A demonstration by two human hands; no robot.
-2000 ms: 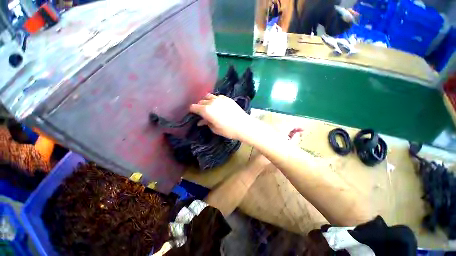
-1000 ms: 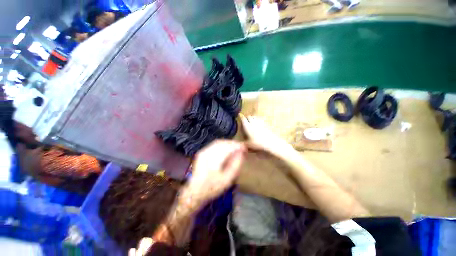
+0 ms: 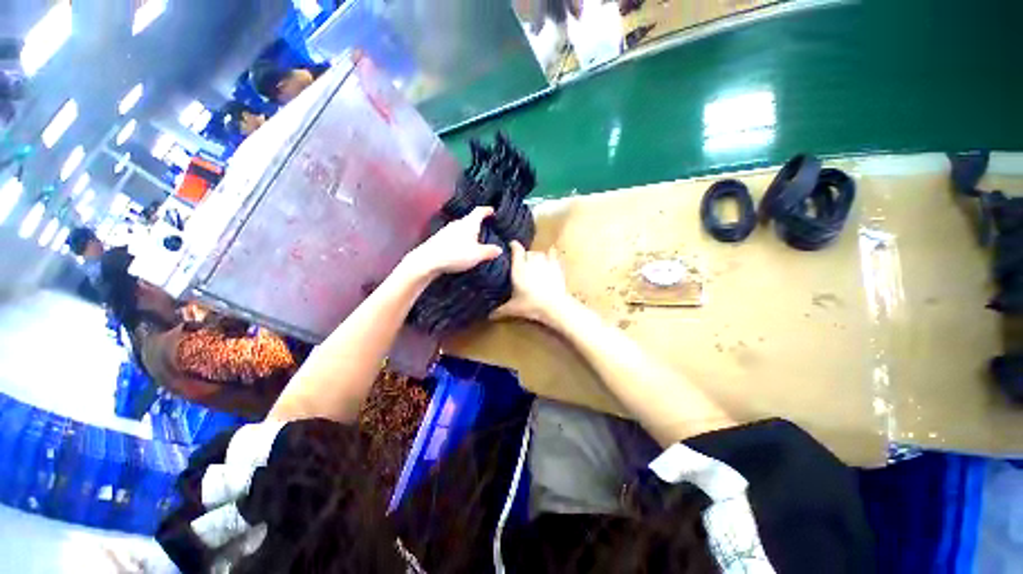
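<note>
A ribbed black stack of assemblies (image 3: 460, 294) stands on the cardboard-covered bench against the grey box. My left hand (image 3: 454, 242) grips its upper left side. My right hand (image 3: 534, 280) presses on its right side. The fingers of both hands are partly hidden by the stack. More wavy black assemblies (image 3: 496, 168) rise behind my hands. A black ring (image 3: 728, 211) lies at mid-bench, beside a small pile of black rings (image 3: 810, 204).
The grey red-stained box (image 3: 325, 213) borders the bench at left. A white oval (image 3: 663, 272) sits on a cardboard square. Black straps (image 3: 1006, 252) lie at bench right. A green conveyor (image 3: 662, 123) runs beyond. Blue crates (image 3: 90, 465) and people are at left.
My left hand has moved up from the bench's front edge onto the stack. My right hand now holds the stack's right side. The view has turned and shifted.
</note>
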